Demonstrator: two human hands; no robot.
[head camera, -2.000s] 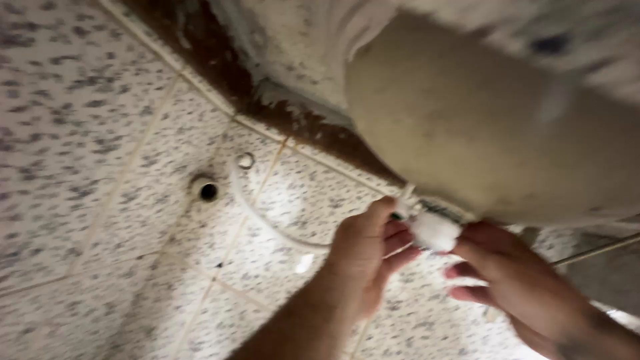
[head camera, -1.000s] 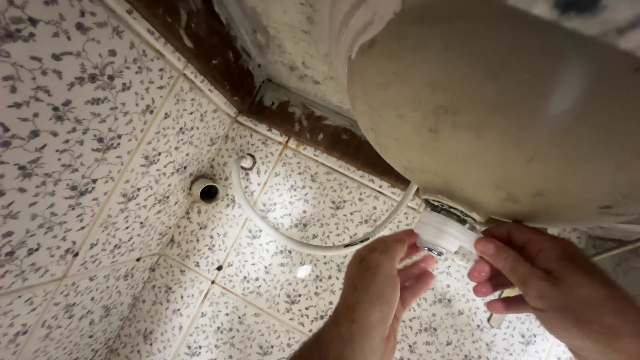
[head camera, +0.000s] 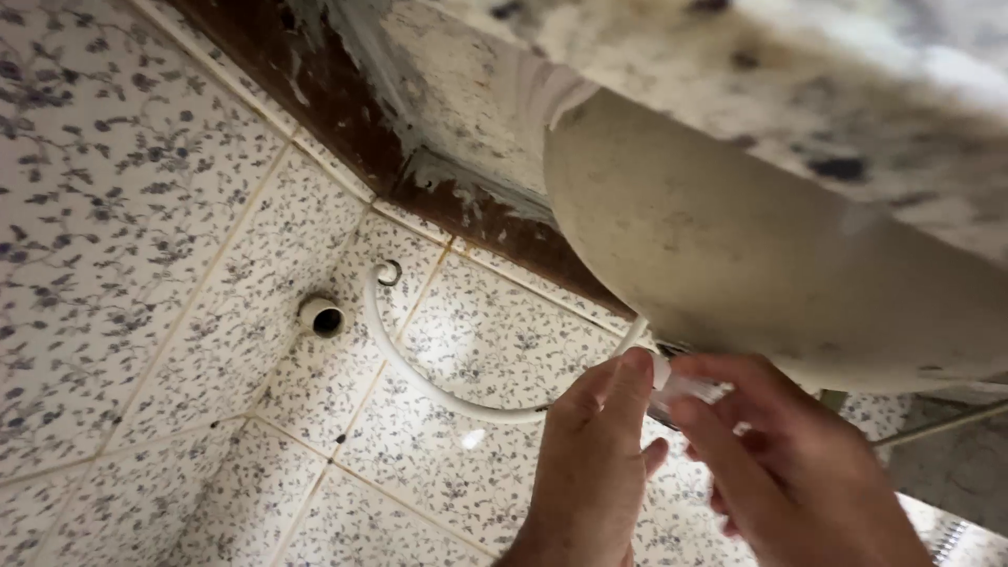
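Note:
Under a sink basin (head camera: 748, 260), my left hand (head camera: 594, 441) and my right hand (head camera: 787, 449) meet at a white plastic fitting (head camera: 665, 386), just below the basin's underside. My left thumb and fingers pinch its left side. On its right, the thumb and index finger of my right hand grip a translucent part of it, with the other fingers curled beneath. Fingers hide much of the fitting. A white flexible hose (head camera: 425, 386) curves from the tiled wall, passes behind my left hand and shows again near the basin.
An open white drain pipe stub (head camera: 321, 316) sticks out of the flower-patterned wall tiles (head camera: 488, 331). A brown frame (head camera: 488, 228) with grey residue runs below the stone countertop (head camera: 835, 134), whose edge crosses the upper right. A thin rod (head camera: 941, 425) lies at the right.
Both hands have closed in around the white fitting, which showed more fully between them one second ago. My left hand now covers more of its left side. The countertop edge fills more of the view.

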